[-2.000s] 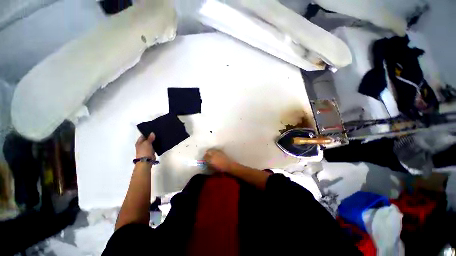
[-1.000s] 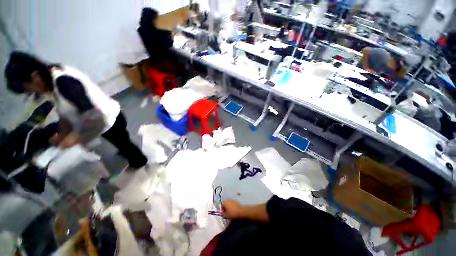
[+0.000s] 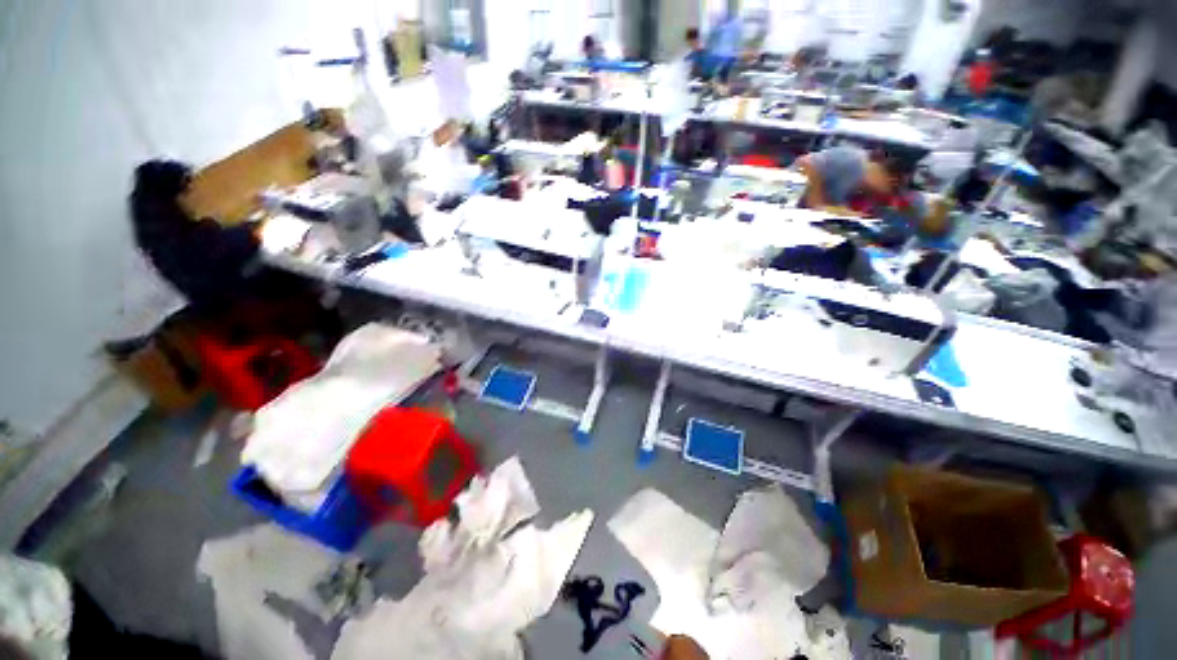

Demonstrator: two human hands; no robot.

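Note:
My right hand [image 3: 683,649] shows only in part at the bottom edge, small and blurred. It holds a thin stick, probably a marking pen [image 3: 643,646], pointing to the left. My left hand is out of the picture. The dark cloth pieces are not in view. Nearest in front lie large crumpled pale sheets [image 3: 452,587] on the floor and a dark tangled strip [image 3: 598,609].
A red stool [image 3: 411,464] stands beside a blue crate [image 3: 303,518] holding pale material. A long white sewing table [image 3: 723,355] with machines crosses ahead. An open cardboard box [image 3: 949,548] and another red stool [image 3: 1084,596] are at right. A seated person [image 3: 194,245] is at left.
The view has swung from the pressing table to the workshop floor, then further left-to-right and up towards the machine rows. The two dark pieces left view. My right hand is now lower, at the edge.

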